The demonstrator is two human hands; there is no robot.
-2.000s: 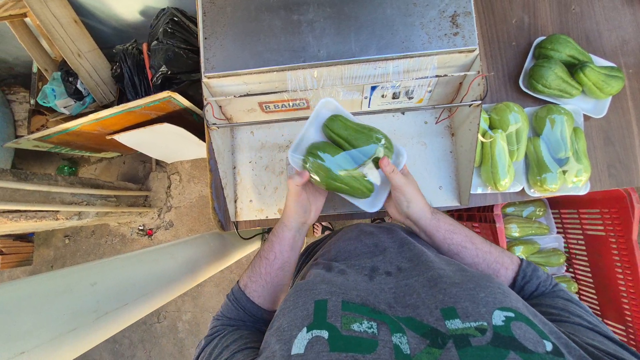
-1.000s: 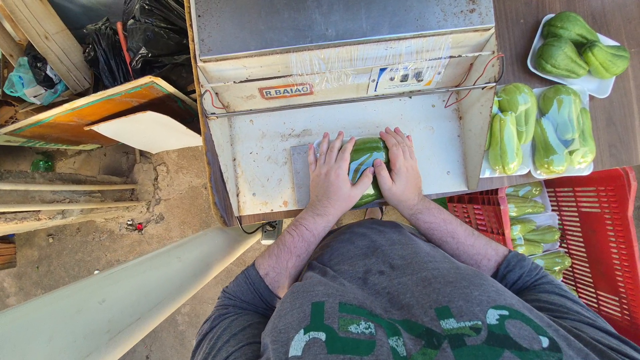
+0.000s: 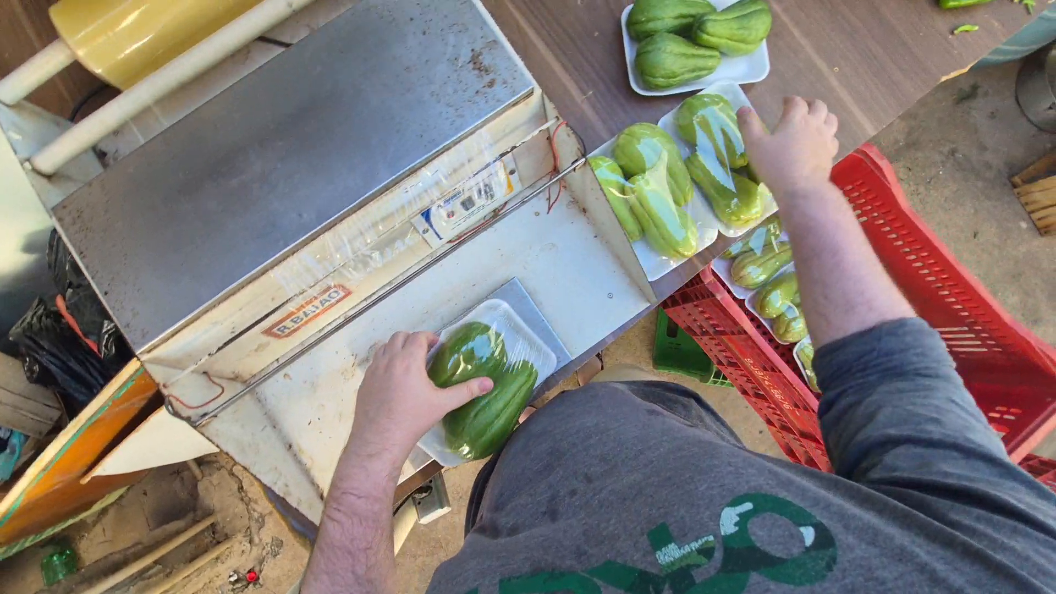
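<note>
My left hand (image 3: 417, 388) grips the left side of a film-wrapped white foam tray of chayotes (image 3: 487, 396), its thumb over the green fruit. That tray is tilted at the front edge of the wrapping machine (image 3: 445, 272), partly over a square metal plate (image 3: 528, 309). My right hand (image 3: 792, 144) is at the right side of another wrapped chayote tray (image 3: 722, 165); its fingers are spread, and whether they grip the rim cannot be told. Beside that tray, touching it, lies one more wrapped tray (image 3: 656, 194). Behind them stands a tray of chayotes (image 3: 697, 45) with no film visible.
A red plastic crate (image 3: 932, 289) holding several wrapped trays (image 3: 763, 264) stands below the wooden tabletop (image 3: 569, 66) at right. The machine's thin sealing wire (image 3: 379, 289) spans its front. A yellow roll (image 3: 148, 33) lies at the upper left, with black plastic bags (image 3: 62, 346) lower down.
My right hand has left the tray at the machine and reached right to the wrapped trays. My left hand has stayed with its tray, now uncovered more. The view has turned and shifted right.
</note>
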